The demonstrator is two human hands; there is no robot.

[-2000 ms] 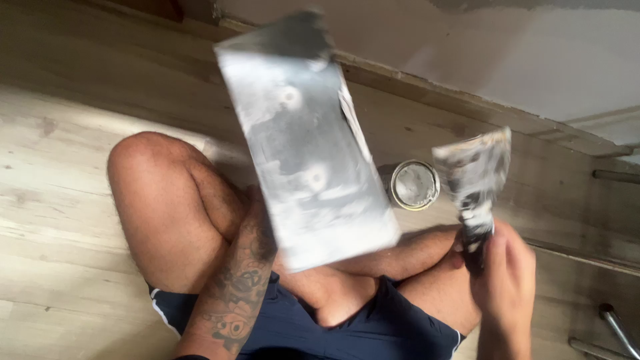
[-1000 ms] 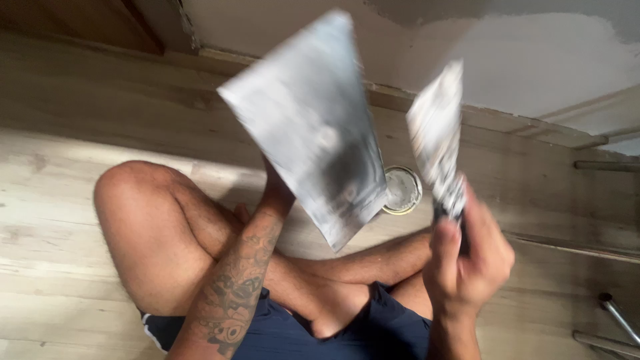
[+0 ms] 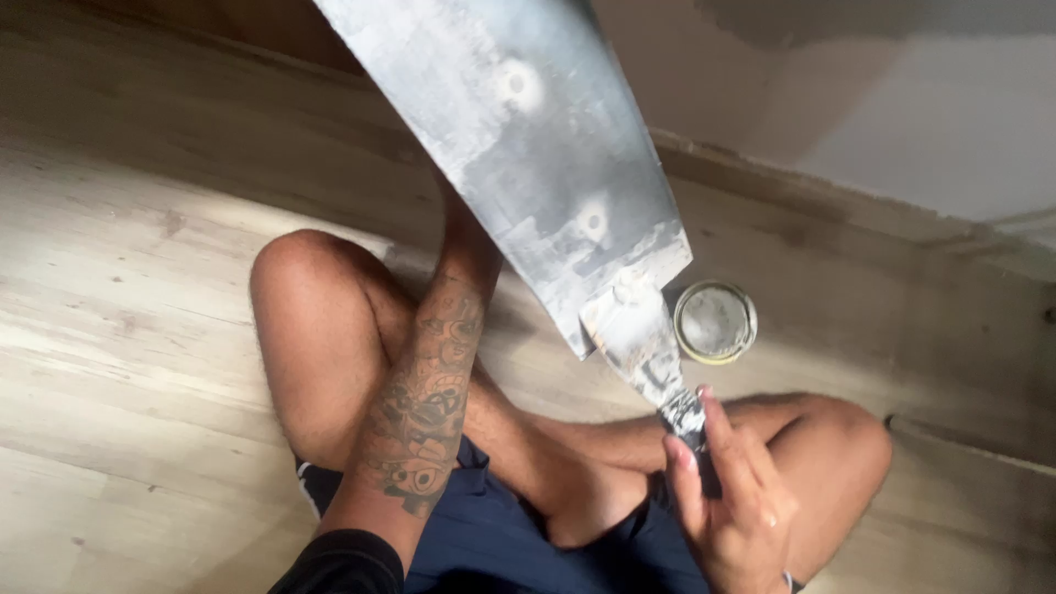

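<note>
My right hand [image 3: 730, 495] grips the dark handle of a putty knife [image 3: 639, 326], whose blade is smeared with white compound. The blade lies against the lower end of a metal plasterer's hawk or wide trowel [image 3: 544, 165]. White residue streaks that plate, and two round rivet marks show on it. My left forearm reaches up behind the plate, which hides my left hand, so its grip cannot be seen. Just right of the knife, an open round tin [image 3: 715, 322] with whitish material inside stands on the floor.
My crossed legs [image 3: 322, 355] surround the near side of the work. Pale wood-look flooring [image 3: 124, 330] lies beneath. A wall [image 3: 949, 107] with grey and light patches runs along the upper right, above its lower edge. A thin rod [image 3: 965, 445] lies at right.
The putty knife, raised apart from the plate one second ago, now touches its lower end. The plate has tilted and reaches past the top of the view.
</note>
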